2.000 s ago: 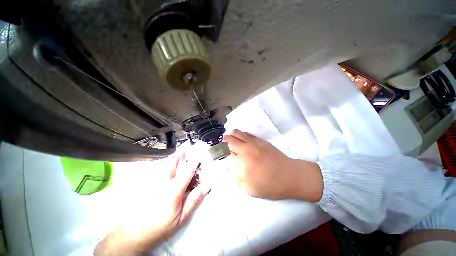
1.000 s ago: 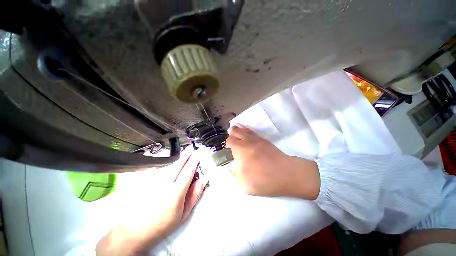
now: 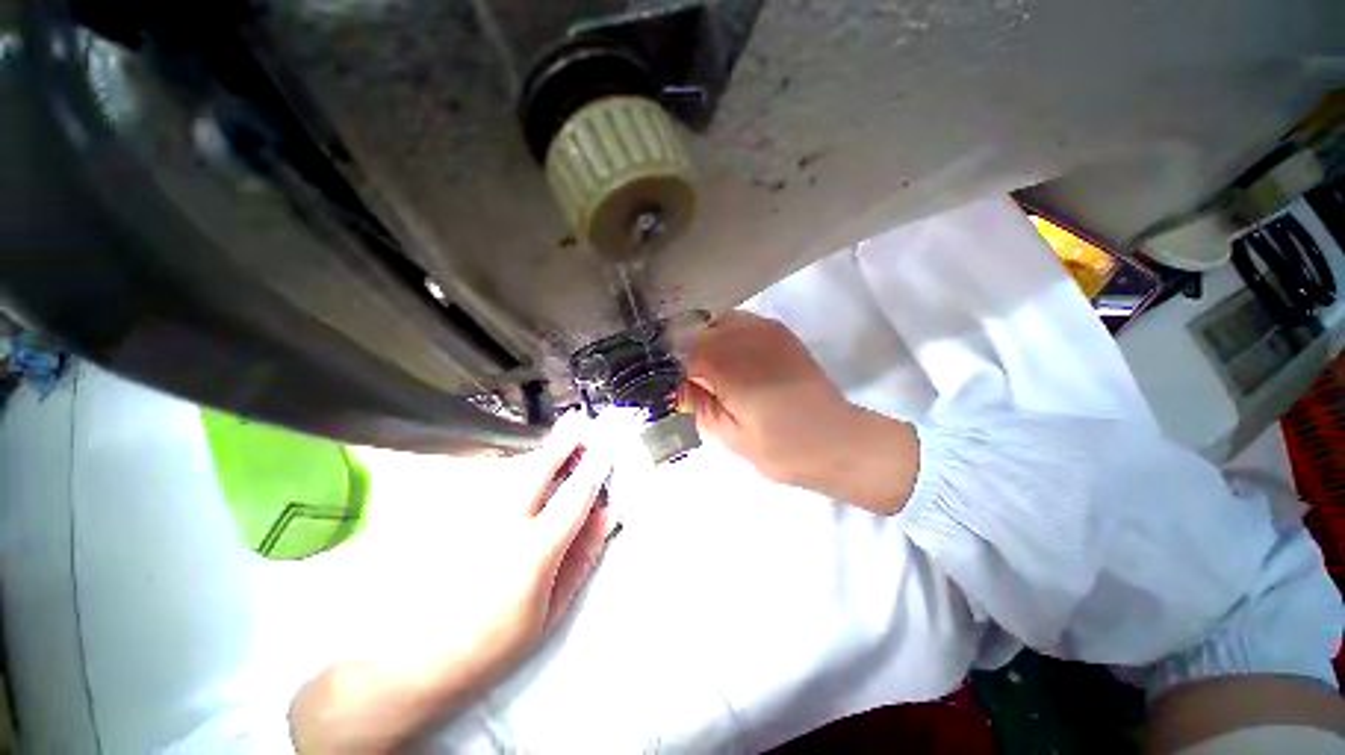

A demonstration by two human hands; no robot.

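A white garment piece [image 3: 738, 634] lies under the sewing machine's head [image 3: 885, 103], and lamp glare washes out much of it. The dark presser foot and needle area [image 3: 631, 372] sits below the ribbed cream knob [image 3: 620, 170]. My left hand [image 3: 546, 575] lies flat on the cloth left of the needle area, its fingers partly lost in glare. Small dark marks [image 3: 605, 494] show at its fingers. My right hand [image 3: 767, 391] is bent close against the right side of the needle area. Its fingertips are partly hidden, and what they hold cannot be told.
A bright green holder [image 3: 288, 487] is at the left. A smartphone [image 3: 1092, 266] with a lit screen is at the upper right, near black scissor handles [image 3: 1286, 266]. An orange-red basket [image 3: 1316, 443] stands at the right edge. Dark red cloth [image 3: 900, 730] shows at the bottom.
My right hand has moved up and back beside the needle area, its wrist shifting left and its sleeve lower. My left hand stays nearly in place. The view has shifted slightly.
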